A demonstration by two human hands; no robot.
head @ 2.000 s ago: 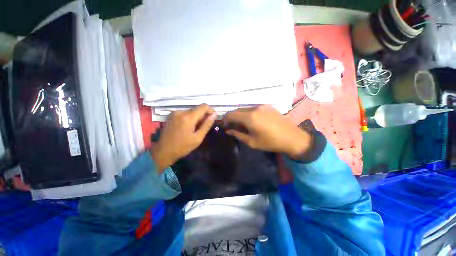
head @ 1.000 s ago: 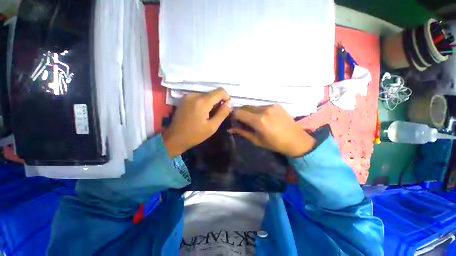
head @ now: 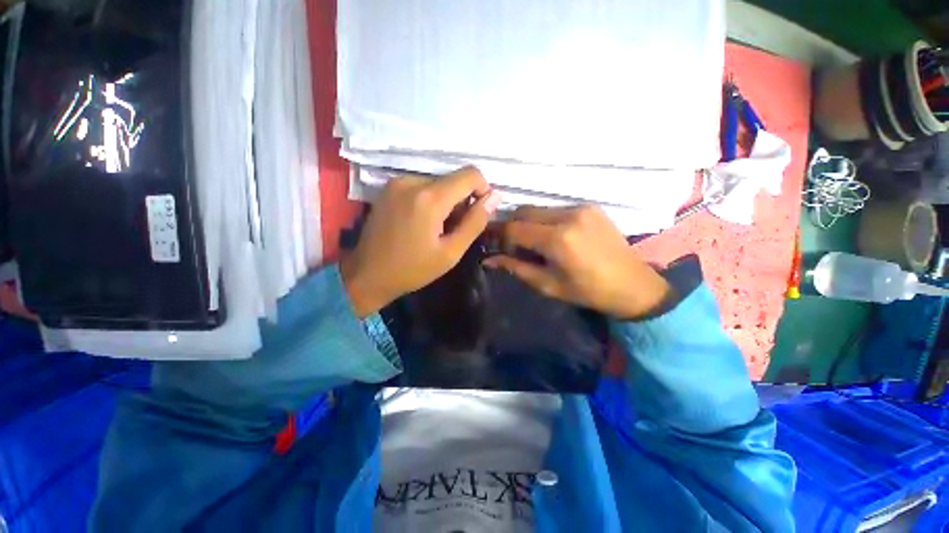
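A glossy black tablet [head: 468, 333] lies flat on the red mat right in front of me, its front edge near my body. My left hand [head: 421, 234] and my right hand [head: 572, 255] are bent over its far edge, close together, with fingertips pinched near the middle. What the fingertips touch or pinch is too small and dark to tell. The white sheet stack [head: 531, 83] lies just beyond my hands.
Another tablet [head: 99, 187] with a white label lies on white sheets at the left. At the right are blue-handled pliers [head: 737, 123], a crumpled white cloth [head: 758, 177], a white cable [head: 836, 187], a bottle [head: 862, 278], a tape roll [head: 920, 231] and a blue crate [head: 864, 448].
The view has shifted, so the bench things sit further right and the left tablet higher. Both hands stay at the tablet's far edge, with only small finger movements.
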